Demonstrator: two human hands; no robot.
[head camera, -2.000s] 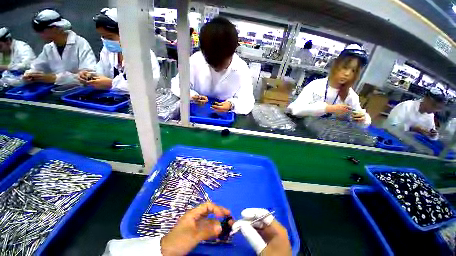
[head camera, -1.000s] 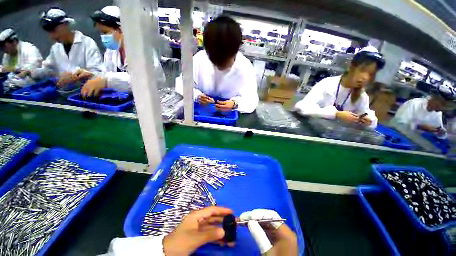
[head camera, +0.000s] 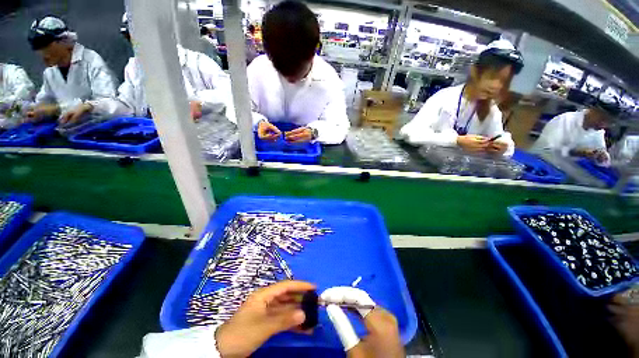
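My left hand (head camera: 263, 318) holds a short black fitting (head camera: 309, 310) between thumb and fingers over the centre blue tray (head camera: 403, 280). My right hand (head camera: 361, 321), with white finger cots, is just right of it, fingertips closed on a thin metal rod (head camera: 323, 302) whose near end meets the black fitting. Most of the rod is hidden by the fingers. Many silver metal rods (head camera: 245, 259) are heaped in the left part of the tray. A small pale piece (head camera: 357, 281) lies on the tray floor behind my right hand.
More rods fill the left blue tray (head camera: 136, 238). A blue tray of black and pale parts (head camera: 588, 248) stands at right, overlapping another blue tray (head camera: 501, 241). Beyond runs the green conveyor (head camera: 294, 189) with small dark parts, a white post (head camera: 172, 105), and people in white coats.
The rod stuck out right of my right fingers a second ago; now it is mostly covered by them. The small pale piece now shows on the tray floor. The view has shifted slightly.
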